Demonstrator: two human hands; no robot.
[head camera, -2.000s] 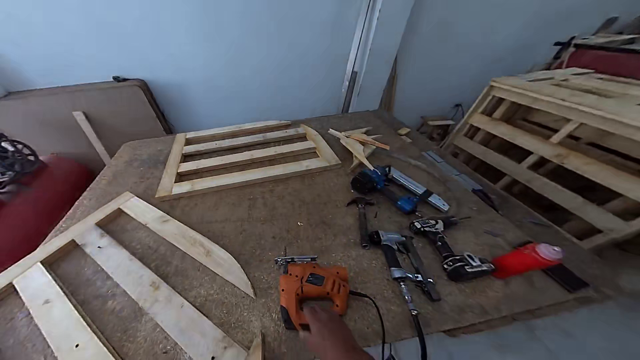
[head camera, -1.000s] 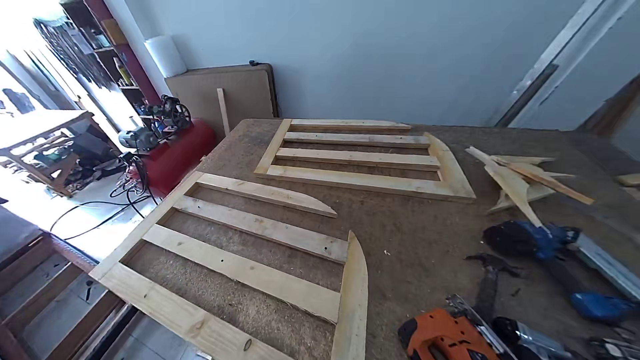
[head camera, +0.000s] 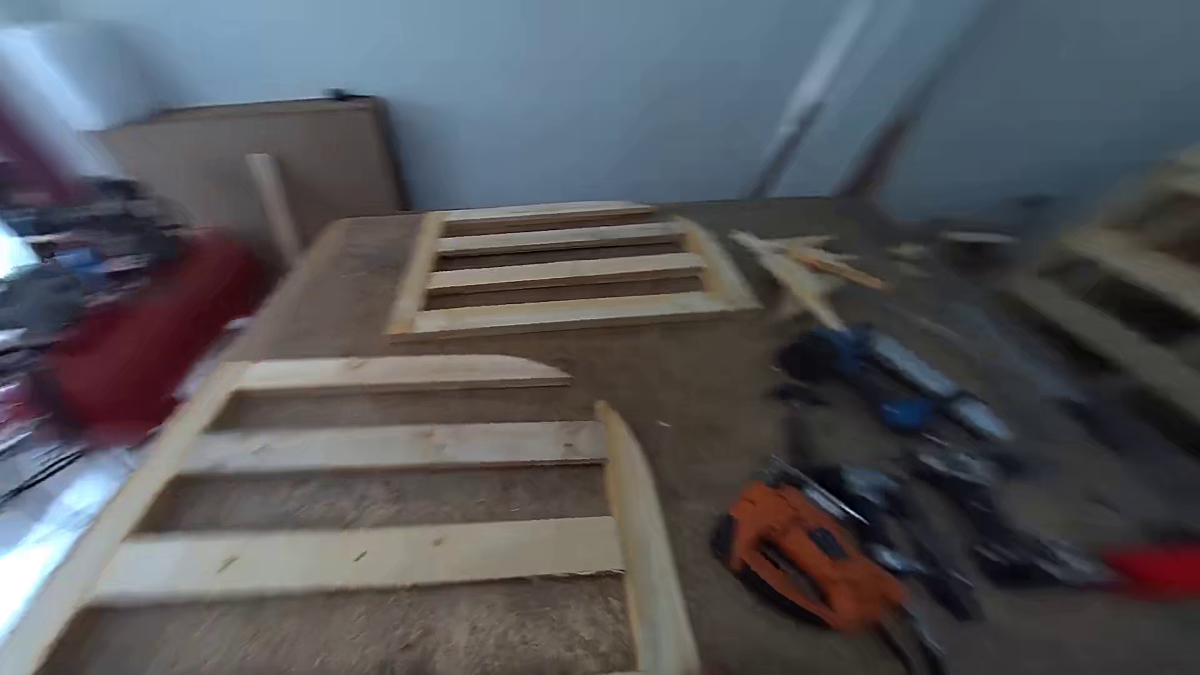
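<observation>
Neither of my hands can be made out in the current head view. A slatted wooden frame (head camera: 375, 553) fills the near left of the workbench (head camera: 712, 412), with a curved end piece (head camera: 642, 534) standing at the right ends of its lower slats. Behind it lies a second slatted frame (head camera: 567, 272). The orange jigsaw (head camera: 811, 553) rests right of the near frame, nobody holding it. Blurred beside it are a pneumatic nailer (head camera: 900, 534) and a cordless drill (head camera: 975, 497). A hammer (head camera: 797, 412) and a blue cordless saw (head camera: 872, 366) lie farther back.
Wood offcuts (head camera: 797, 272) lie right of the far frame. A red bottle (head camera: 1158, 570) is at the right edge, below a stacked slatted wooden structure (head camera: 1125, 291). To the left stands a red compressor tank (head camera: 155, 337), near a board (head camera: 253, 159) leaning on the wall.
Two seconds ago a hand was on the orange jigsaw; now the tool lies without a hand on it. The view has swung left and then partly back right.
</observation>
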